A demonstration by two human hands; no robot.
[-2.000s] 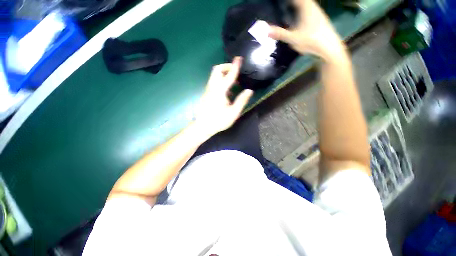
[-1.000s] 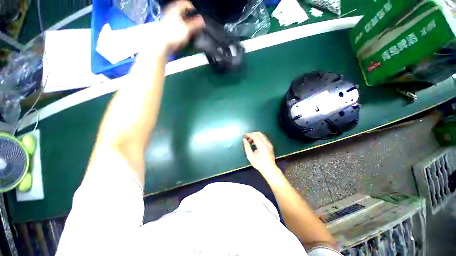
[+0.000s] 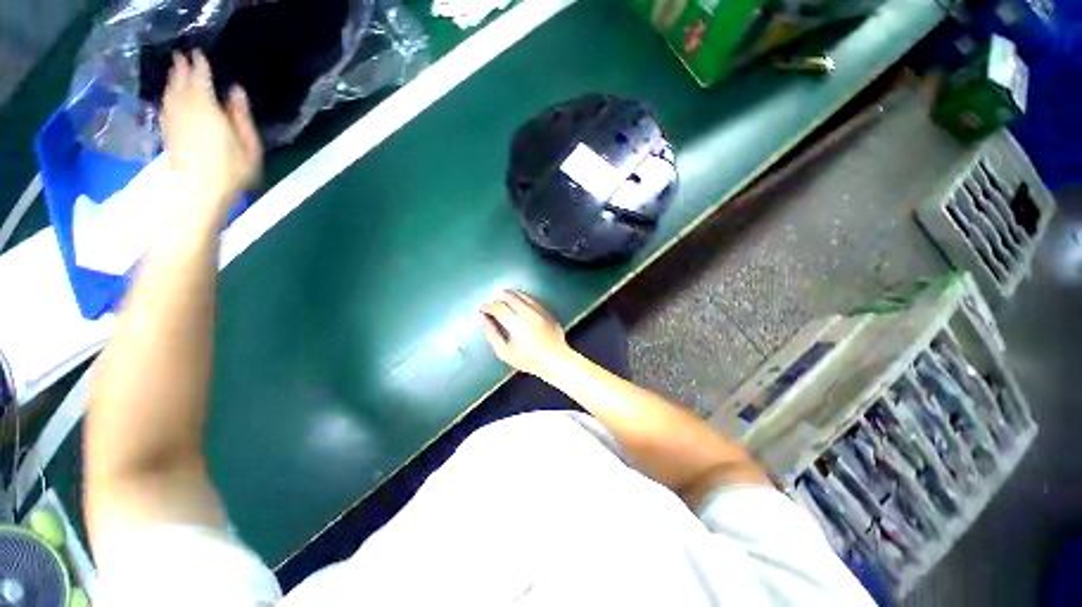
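A round cluster of glossy black panels [image 3: 581, 225] with a white label and a bright reflection lies on the green bench [image 3: 368, 261] near its front edge. My left hand [image 3: 208, 136] is slightly blurred, fingers spread, at the dark contents [image 3: 279, 53] of a clear plastic bag behind the white strip. I see nothing held in it. My right hand [image 3: 524, 334] is at the bench's front edge, fingers loosely bent, with nothing visible in it. It is apart from the panels.
A blue bin [image 3: 101, 196] with white paper is beside my left forearm. A green printed box [image 3: 712, 30] stands at the bench's far end. A green fan [image 3: 30, 569] is at lower left. White slotted crates [image 3: 914, 457] and a small green box [image 3: 985, 93] are on the floor.
The black part my left hand carried is no longer distinguishable, and that hand now appears empty beside the bag. The view has turned. My right hand remains near the bench edge.
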